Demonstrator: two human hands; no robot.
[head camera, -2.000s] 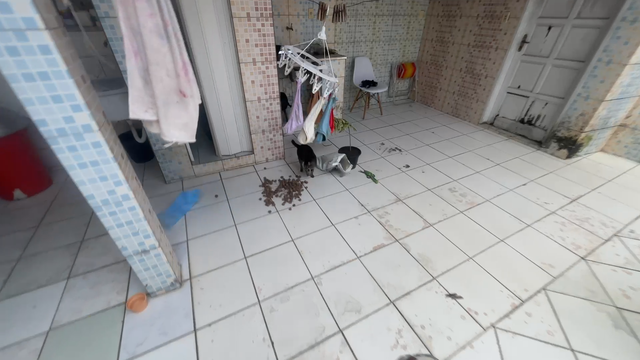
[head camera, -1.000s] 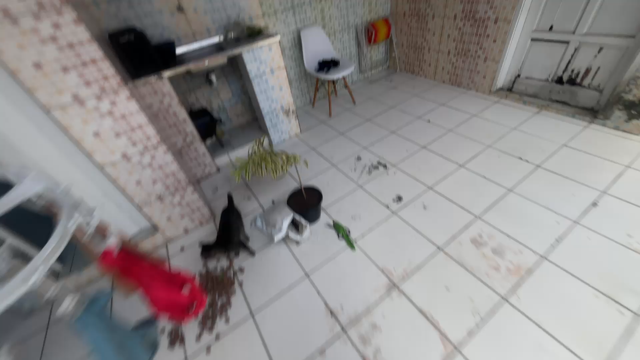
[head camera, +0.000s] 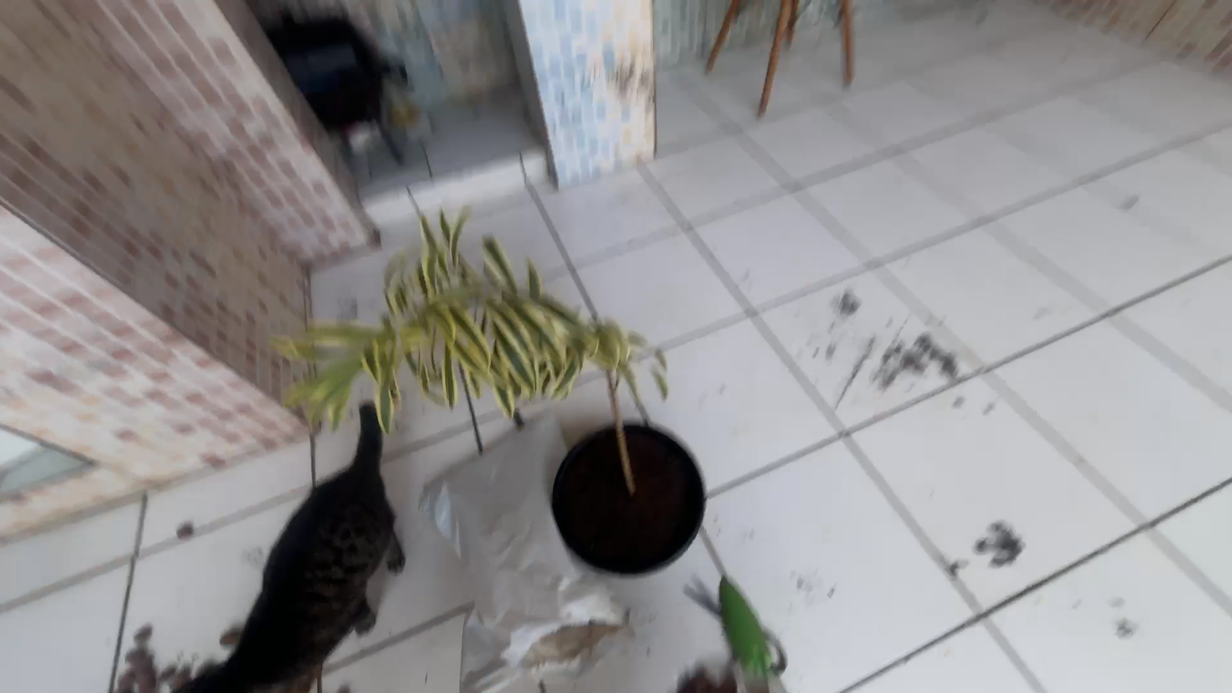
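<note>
Neither of my hands shows in the head view. A plant with long green-and-yellow leaves (head camera: 481, 337) leans to the left out of a round black pot (head camera: 630, 500) holding dark soil. Touching the pot's left side, a silvery plastic bag (head camera: 510, 520) lies crumpled and open at its lower end. A green-handled tool (head camera: 741, 626), its kind blurred, rests on the tiles below and right of the pot. Brown pebble-like pieces (head camera: 144, 664) lie at the bottom left, and a dark brown clump (head camera: 707, 679) is cut off by the bottom edge.
A dark striped cat (head camera: 322, 568) stands left of the bag, over the brown pieces. Dark soil crumbs (head camera: 914, 361) are scattered on the white floor tiles right of the pot. A tiled pillar (head camera: 597, 87), a mosaic wall (head camera: 173, 192) and wooden chair legs (head camera: 780, 48) stand beyond.
The view has moved much closer to the potted plant and tilted down. The hanging rack with cloths, seen earlier, is out of view. The cat's pose has changed.
</note>
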